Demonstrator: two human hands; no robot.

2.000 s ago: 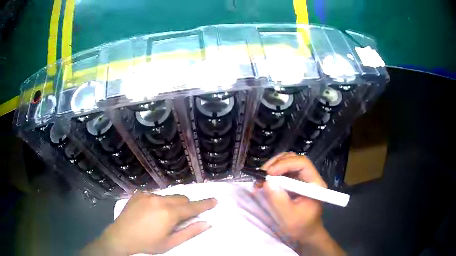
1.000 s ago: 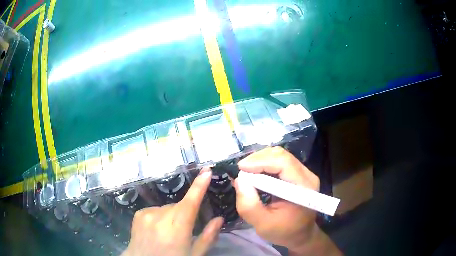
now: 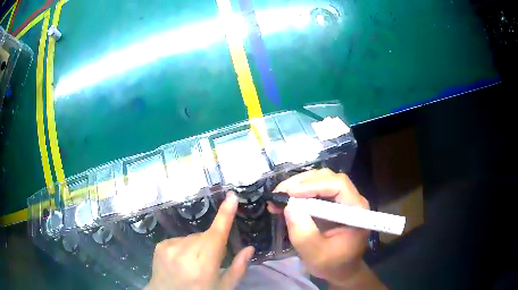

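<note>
A clear blister tray (image 3: 187, 164) lies tilted against the bench's front edge, its near part hidden by my hands. Round dark parts with silvery ring faces (image 3: 194, 208) sit in rows in its channels. A white label (image 3: 331, 129) is at its right end. My right hand (image 3: 326, 224) grips a white marker pen (image 3: 355, 216), its dark tip pointing left beside a part in a channel near the tray's right side. My left hand (image 3: 199, 252) holds nothing; its index finger touches the left side of that same part, with the thumb apart below.
The green bench mat (image 3: 147, 107) has yellow and blue tape lines. A small white object (image 3: 54, 32) lies on the tape at the back left. The edge of another clear tray (image 3: 17, 62) shows at far left. A brown cardboard piece (image 3: 397, 175) is below the bench at right.
Both hands have moved from the tray's near side up to a part at its upper row. The view has shifted, showing more bench. In the last second the pen has drawn back slightly to the right.
</note>
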